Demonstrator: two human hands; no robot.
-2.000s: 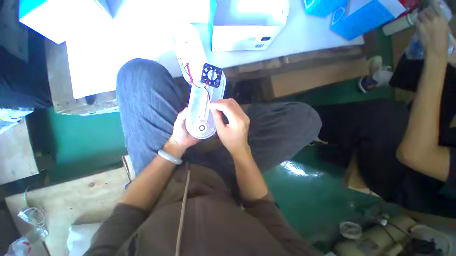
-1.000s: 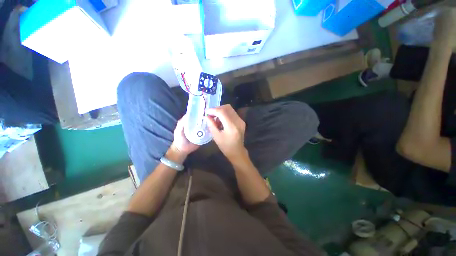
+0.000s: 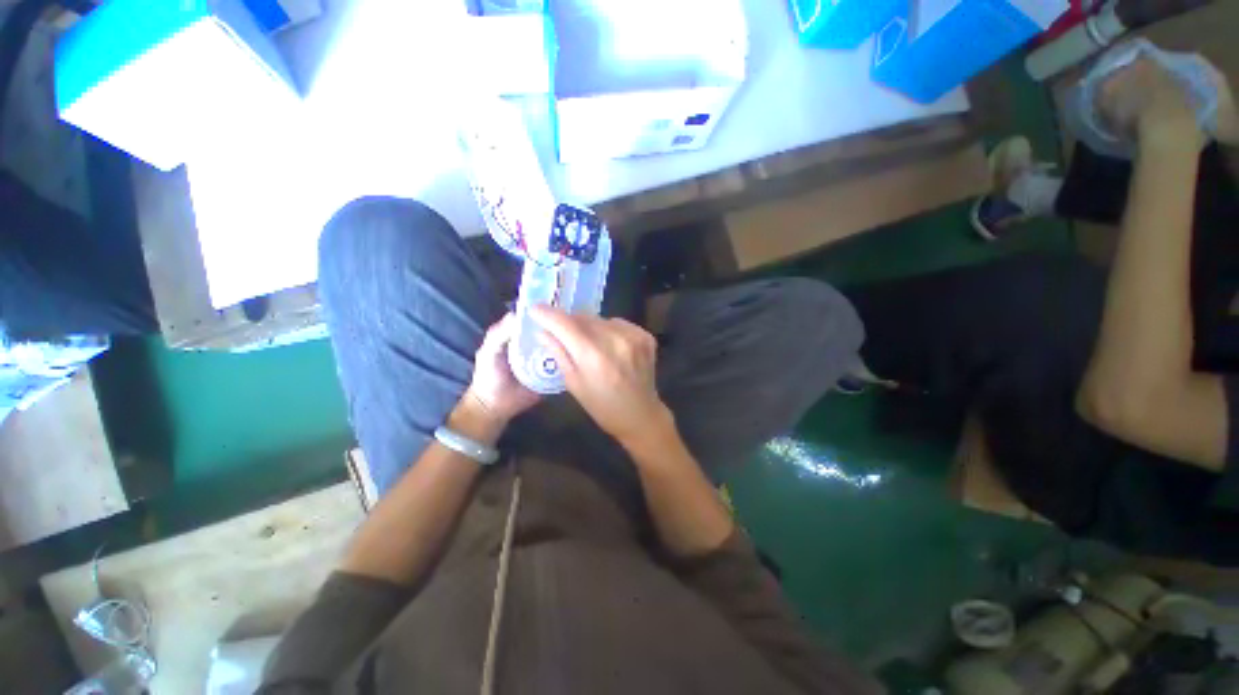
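A white oval device housing (image 3: 541, 367) is held above my lap, its ring end towards me. My left hand (image 3: 500, 369) grips it from the left side. My right hand (image 3: 612, 373) lies over its right side with the fingers on the inner face; whether they pinch a wire is too small to tell. A small black square cooling fan (image 3: 576, 234) sits at the far end of the housing. Thin red lead wires (image 3: 522, 234) run beside the fan. A second white oval part, the vented cover (image 3: 503, 160), extends beyond it towards the table.
An open white retail carton (image 3: 639, 122) stands on the white-covered table (image 3: 252, 245). A blue and white carton (image 3: 170, 88) is at the left, and blue cartons (image 3: 938, 54) are at the right. A neighbour's arm (image 3: 1155, 272) holds a clear plastic bag (image 3: 1135, 88). A wooden board (image 3: 204, 557) lies lower left.
My right fingers have moved left across the housing and cover more of its inner face. The fan has shifted slightly right. The neighbour's hand with the plastic bag has come into fuller view.
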